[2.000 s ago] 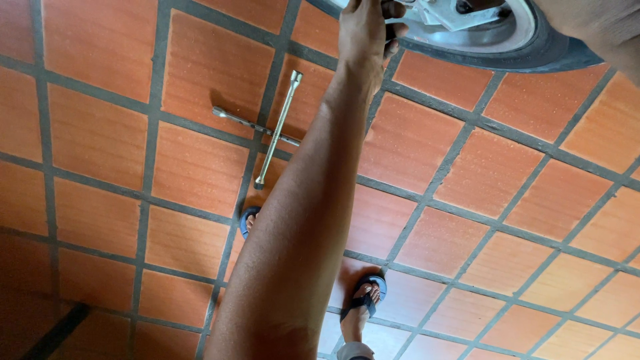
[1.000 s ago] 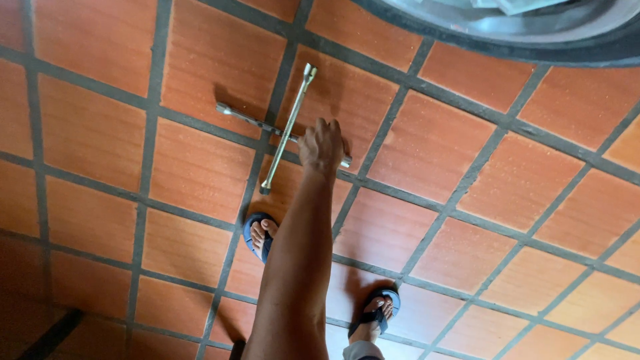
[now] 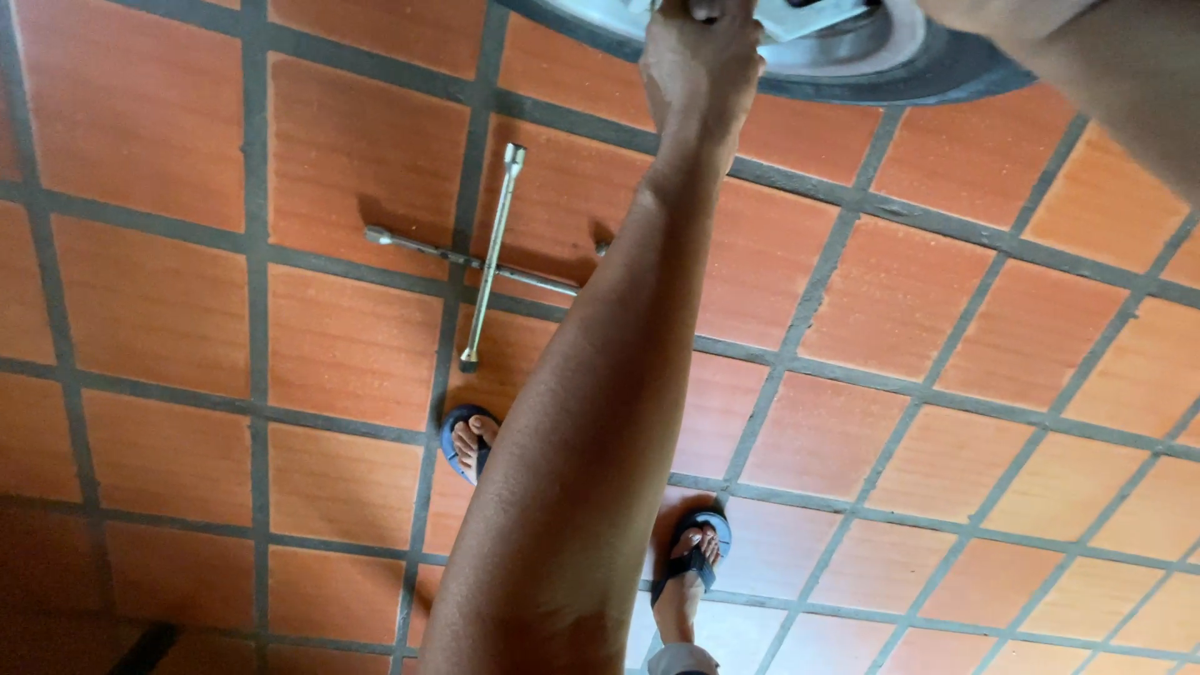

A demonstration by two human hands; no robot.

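My left hand (image 3: 708,56) is at the wheel rim (image 3: 834,47) at the top edge, its fingers partly cut off, so its grip cannot be told. Part of my right hand or wrist (image 3: 1003,14) shows at the upper right beside the tyre (image 3: 975,70); its fingers are out of view. A cross-shaped metal lug wrench (image 3: 497,225) lies on the tiled floor left of my left forearm, which hides one end of it. Close to that forearm lies a small metal piece (image 3: 602,248), perhaps a wheel nut, partly hidden.
Two feet in dark flip-flops (image 3: 459,450) stand on the orange floor tiles (image 3: 347,337), one on each side of the left forearm. A dark bar-like thing (image 3: 145,649) shows at the lower left.
My left hand moved from the wheel down to the floor by the lug wrench, then back up to the wheel. The right arm left view and is back at the upper right.
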